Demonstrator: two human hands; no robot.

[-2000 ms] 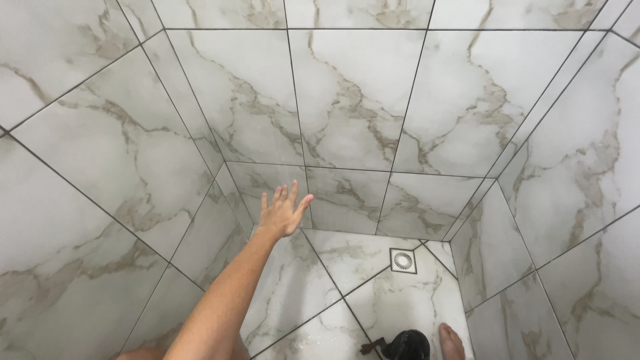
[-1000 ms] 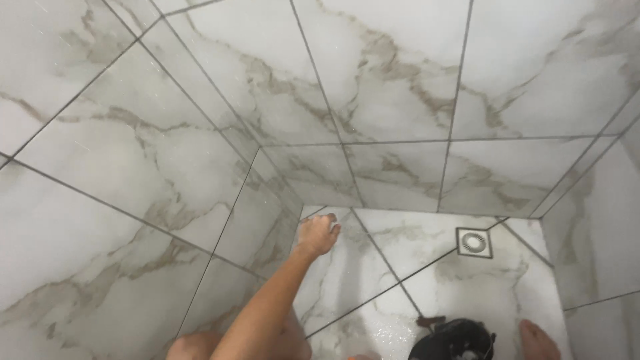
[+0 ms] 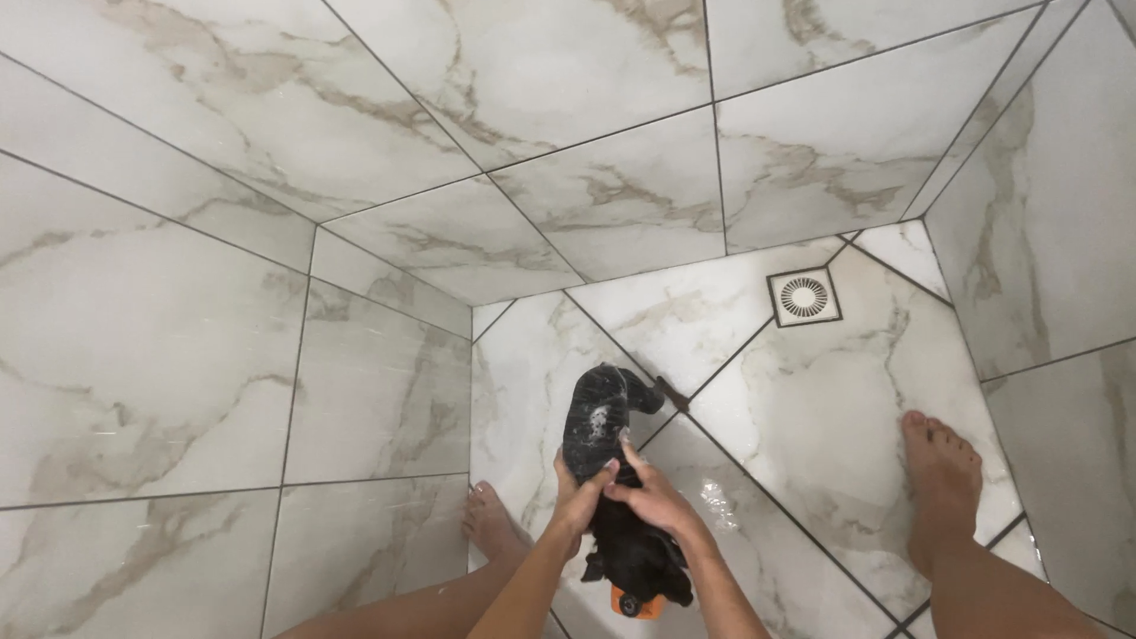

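Note:
A small wet black dog stands on the tiled floor between my feet, its head toward me and a patch of white lather on its back. My left hand lies along one side of its body, fingers partly hidden. My right hand is on the other side, with thumb and fingers against the coat. Both hands clasp the dog around the middle. An orange object with a round black part is partly hidden beneath the dog's head.
Marble-look tiled walls close in ahead and on both sides. A square floor drain lies near the far right corner. My bare feet stand at left and right. Water streaks cross the left side.
My left arm has come down from near the wall, and both hands now hold the dog, which was at the lower edge of view. The view has tilted downward.

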